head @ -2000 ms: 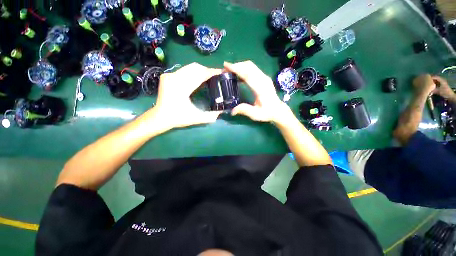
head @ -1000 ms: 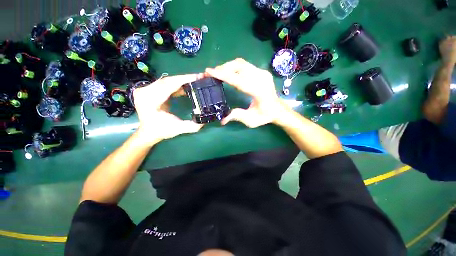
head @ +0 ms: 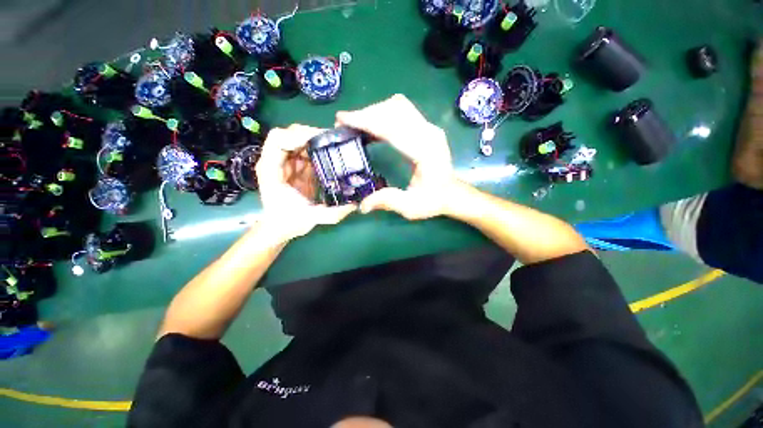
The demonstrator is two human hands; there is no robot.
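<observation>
A partly assembled black unit [head: 343, 165] is held between my two hands above the green bench, near the middle of the view. It is a short block with a dark rounded top end and shiny ribbed sides. My left hand [head: 289, 180] grips it from the left, fingers at its top and thumb at its lower end. My right hand [head: 418, 163] holds it from the right in the same way, with fingers at the top and thumb near the bottom. The fingertips hide parts of its edges.
Many black bodies with round circuit boards [head: 177, 165] lie at the left. A smaller group with a round circuit board [head: 480, 100] lies right of my hands. Two black sleeves [head: 643, 131] and a small black cap [head: 704, 60] are further right. Another person's forearm [head: 750, 125] is at the right edge.
The unit has been turned in my hands, from a smooth shiny side to a ribbed, open-looking side. The view has shifted, and the other person's hands have left the picture.
</observation>
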